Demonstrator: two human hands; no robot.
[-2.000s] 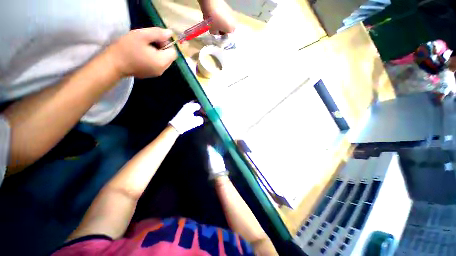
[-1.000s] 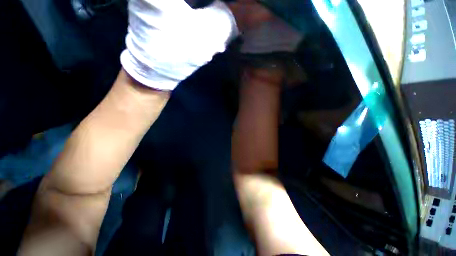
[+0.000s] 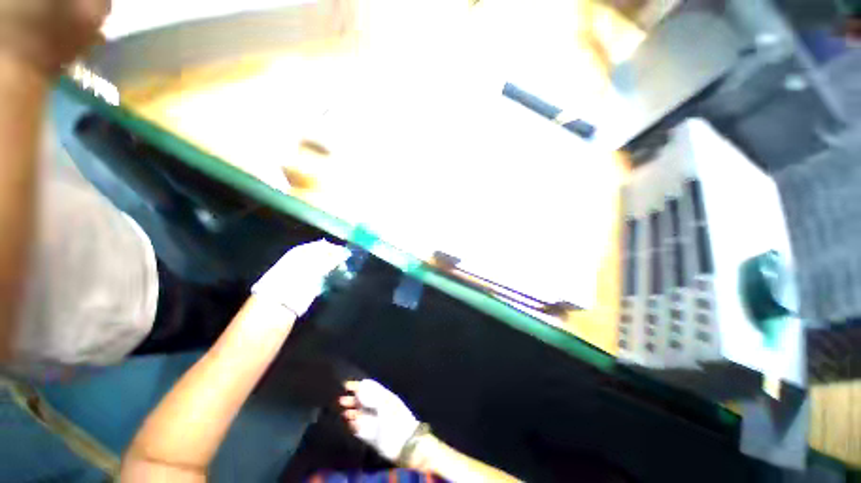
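A pale chassis tray [image 3: 463,189], washed out by glare, lies on the bench with its near side wall along the green edge. My left hand [image 3: 300,275], in a white glove, is at the bench edge. A small teal piece shows at its fingertips; blur hides whether it is gripped. A tape strip [image 3: 408,292] hangs from the green edge to the right of that hand. My right hand [image 3: 379,417], gloved with bare fingertips, is low in front of my body, loosely curled with fingers a little apart, with nothing visible in it.
Stacked chassis [image 3: 666,264] stand at the right, with a green tape roll [image 3: 767,286] on them. A beige tape roll [image 3: 307,162] is near the bench edge, blurred by glare. Grey panels [image 3: 675,61] stand behind. Another person's arm [image 3: 24,189] is at the left.
The view has swung back from the dark area below the bench to the bench top. My left hand is now at the bench edge and my right hand is low by my body.
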